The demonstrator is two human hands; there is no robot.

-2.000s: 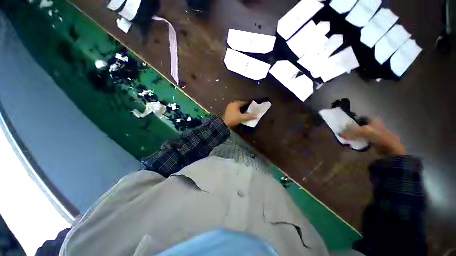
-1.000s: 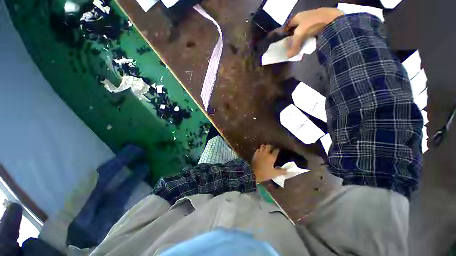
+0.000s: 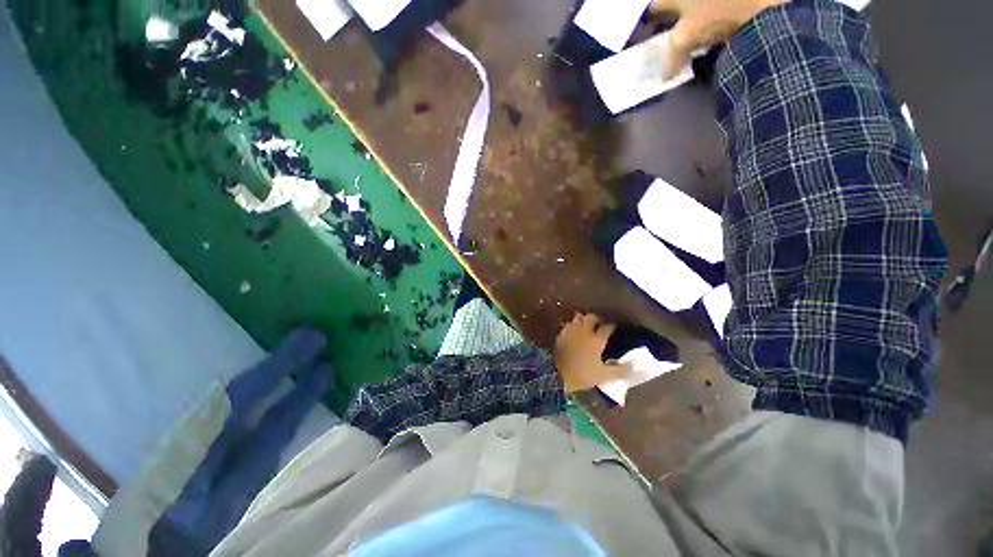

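Note:
My left hand is near the table's front edge and holds a small dark cut piece with a creased white top. My right hand is at the top of the view, partly cut off by the edge, with its fingers on a white-topped piece. That piece lies right beside another white-topped piece. Two more white-topped stacks lie side by side on dark fabric, partly covered by my right sleeve. Whether my right fingers grip or only press the piece is hard to tell.
A pale lilac strip lies on the brown table, leading to white-topped dark pieces at the top. The green ledge holds black and white scraps. A dark object shows at the right edge.
My right hand has moved from the right side of the table to the far group, with its white-topped piece now beside another. The view has shifted. My left hand still holds its small piece.

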